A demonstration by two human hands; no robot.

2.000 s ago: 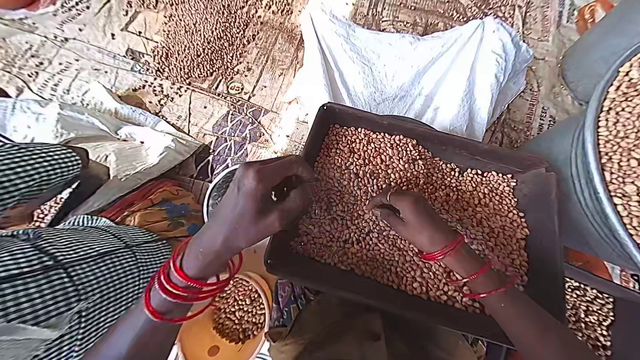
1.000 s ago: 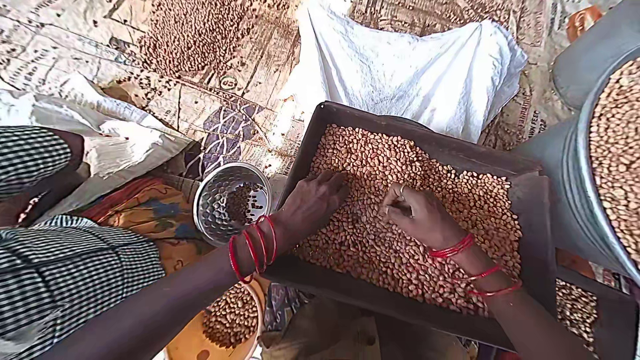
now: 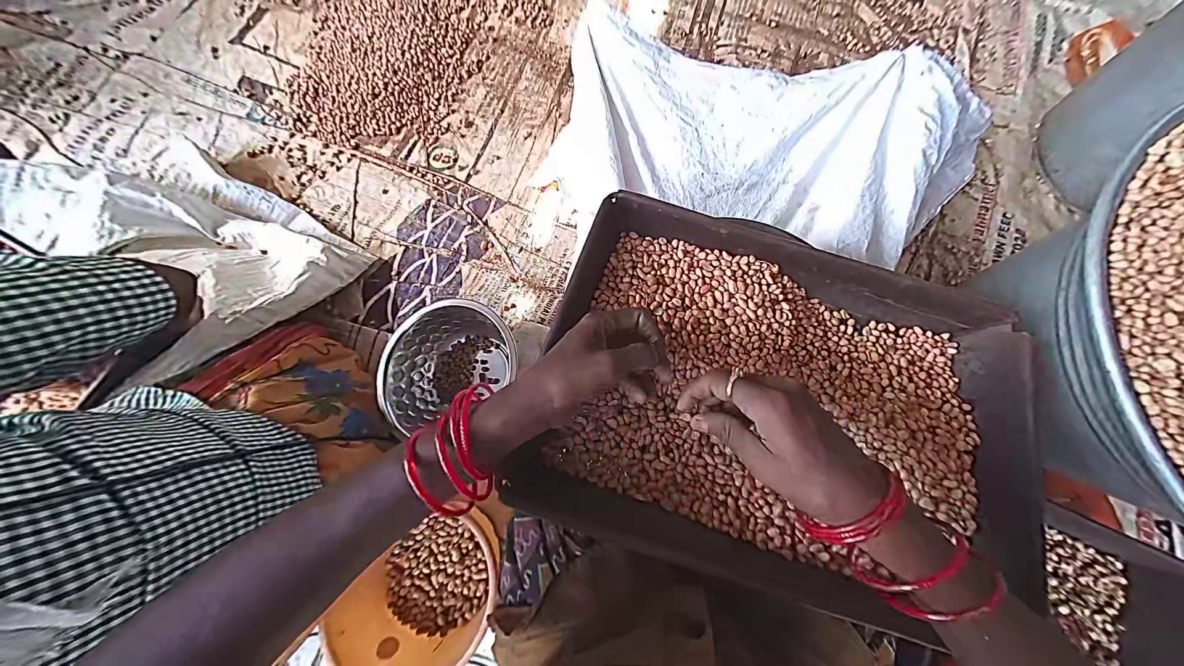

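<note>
A dark rectangular tray [image 3: 1004,435] holds a wide layer of light brown beans or nuts [image 3: 731,287]. Over its left half is my left hand [image 3: 606,356], with red bangles at the wrist and fingers curled down near the beans. Close to its right, my right hand [image 3: 777,425], with a ring and red bangles, has thumb and forefinger near each other at the surface of the beans. Whether either hand pinches a bean cannot be seen. Left of the tray, a dimpled metal bowl [image 3: 402,356] contains small dark pieces.
An orange bowl [image 3: 356,629] with beans stands at the lower left. A large metal container [image 3: 1064,277] full of beans is at the right. Beyond the tray lies a white sack [image 3: 768,120]; beans [image 3: 388,74] are spread on the ground sheet. Another person's checked sleeve [image 3: 83,314] is at left.
My left hand moved from the tray's left side down to the beans, then lifted slightly and shifted right, nearer my right hand. The metal bowl, mostly hidden by my left hand at first, shows now.
</note>
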